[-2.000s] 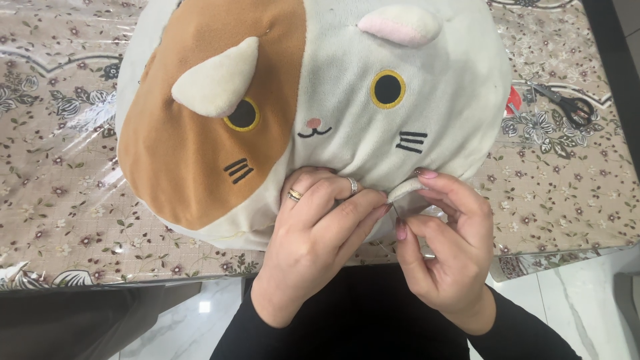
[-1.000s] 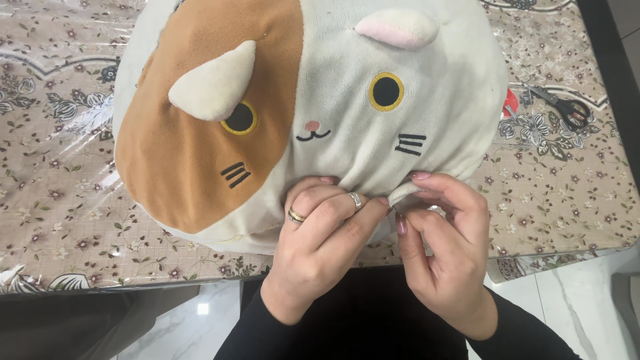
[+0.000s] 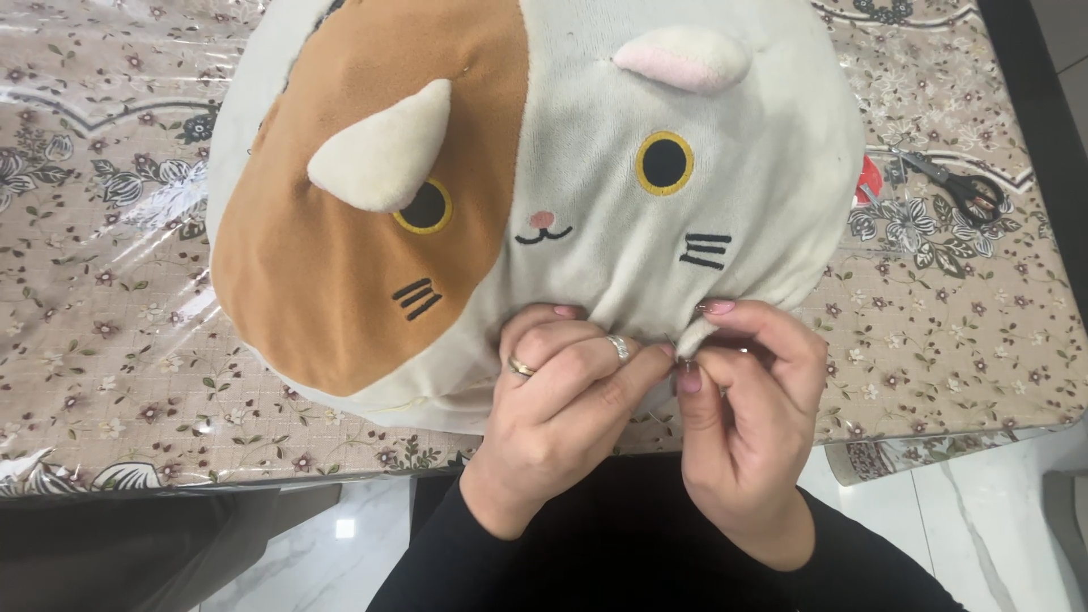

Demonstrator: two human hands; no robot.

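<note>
A large round plush cat cushion (image 3: 578, 161), white with an orange patch, lies face up at the table's front edge. My left hand (image 3: 565, 395) grips its gathered lower edge, fingers curled into the white cloth. Close on its right, my right hand (image 3: 752, 408) pinches a small fold of white fabric (image 3: 695, 337) between thumb and fingers. A thin dark tip, possibly a needle, shows between the two hands; most of it is hidden by the fingers. A loose pale thread lies along the cushion's lower left edge.
Scissors with black handles (image 3: 973, 197) lie on the table right of the cushion, beside a red object (image 3: 868, 180) partly hidden by it. A floral tablecloth (image 3: 935, 340) under clear plastic covers the table. A dark chair (image 3: 127, 552) stands below left.
</note>
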